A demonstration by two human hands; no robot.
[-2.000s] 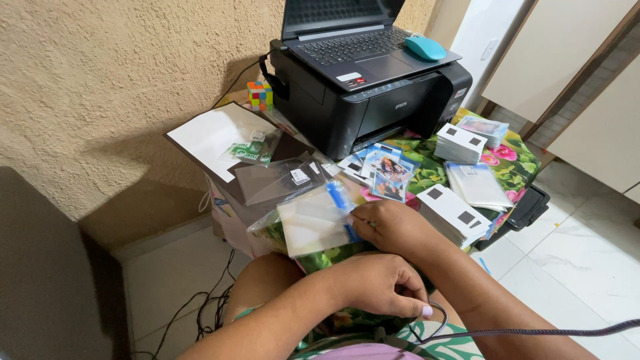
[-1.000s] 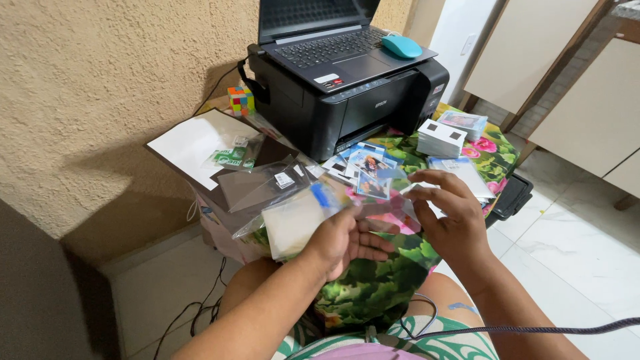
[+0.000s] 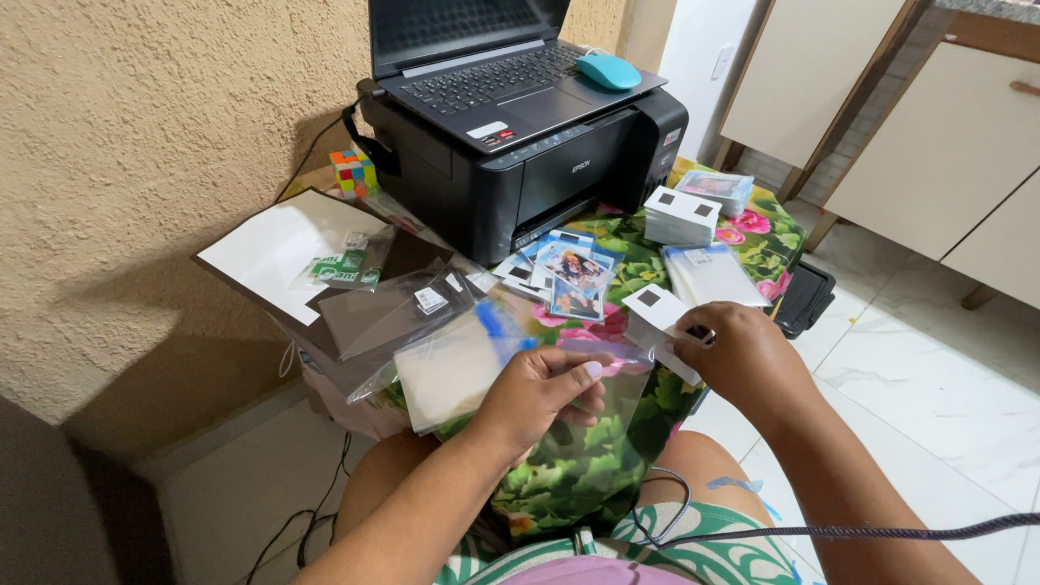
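Note:
My left hand (image 3: 548,390) holds a clear plastic sleeve (image 3: 605,406) above the flowered tablecloth. The fingers of my right hand (image 3: 731,345) grip a white card with black squares (image 3: 654,305), at the right of the sleeve; whether it is one card or several I cannot tell. A pack of clear sleeves (image 3: 447,374) lies left of my left hand. Beyond the hands are sleeved photo prints (image 3: 575,272), overlapping one another. A stack of white cards with black squares (image 3: 681,215) stands farther back, with another pack of sleeves (image 3: 711,276) in front of it.
A black Epson printer (image 3: 561,171) bears an open laptop (image 3: 520,89) and a turquoise mouse (image 3: 609,71). Clear plastic bags (image 3: 390,305) and white paper (image 3: 284,244) lie at the left, near a puzzle cube (image 3: 353,173). More sleeved prints (image 3: 715,188) are at the back right. A braided cord (image 3: 853,532) crosses my lap.
My right hand has moved right to the white cards and grips there. My left hand, earlier at the pack of sleeves, now holds a single clear sleeve up to the right of it.

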